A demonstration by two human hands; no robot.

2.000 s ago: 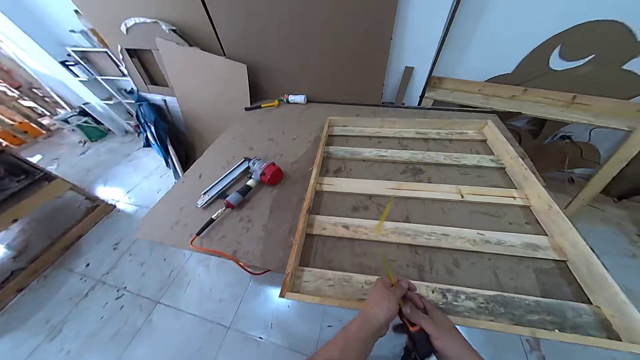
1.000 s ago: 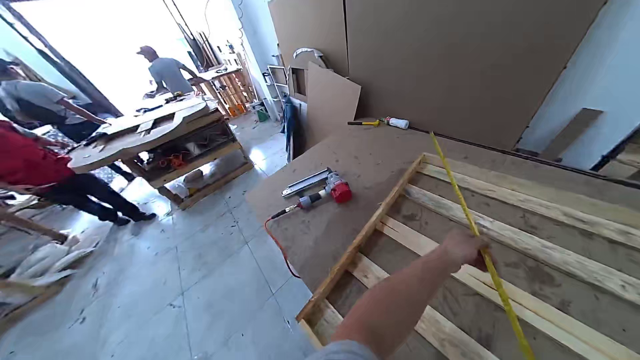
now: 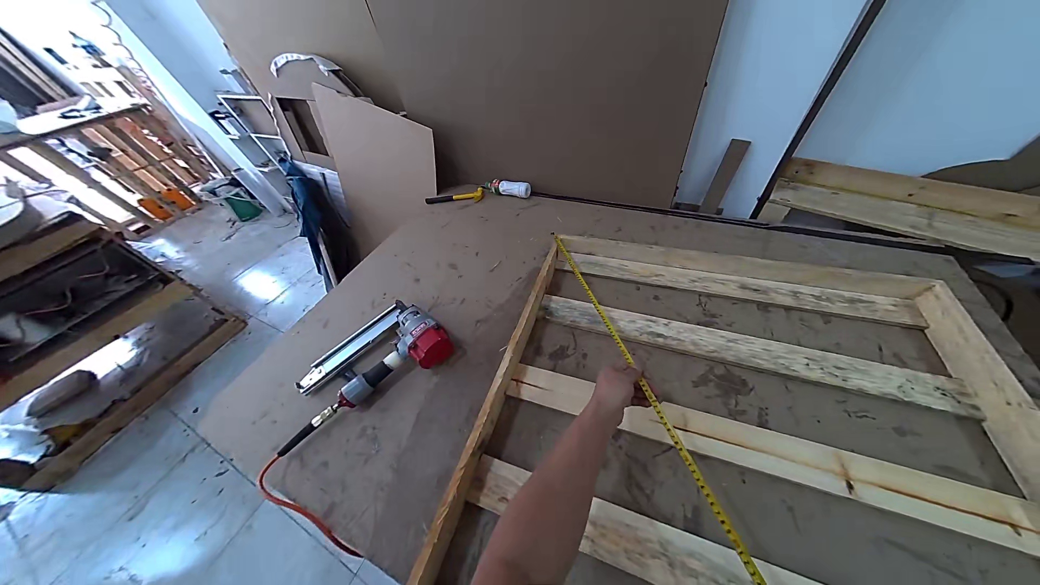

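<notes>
My left hand point(image 3: 619, 387) is closed around the yellow blade of a tape measure point(image 3: 687, 460), above the middle of a wooden slatted frame point(image 3: 812, 460). The blade runs diagonally over the slats, from the frame's far left corner down to the bottom edge of the view. Its far end meets that corner. The tape's case and my right hand are out of view. The frame lies flat on a brown-topped table point(image 3: 325, 455). Left of it lies a red and grey pneumatic nailer point(image 3: 418, 337) on its side, with an orange air hose point(image 3: 299, 510) attached.
A hammer with a yellow and black handle point(image 3: 455, 197) and a white bottle point(image 3: 513, 188) lie at the table's back edge. Large brown boards point(image 3: 552, 89) lean behind it. Wooden planks point(image 3: 910, 211) are at the back right. A low wooden structure point(image 3: 138, 406) stands across the tiled floor.
My left hand has moved forward from the near side of the frame, and the tape blade is now drawn out to the far corner. The view swung left and partly back.
</notes>
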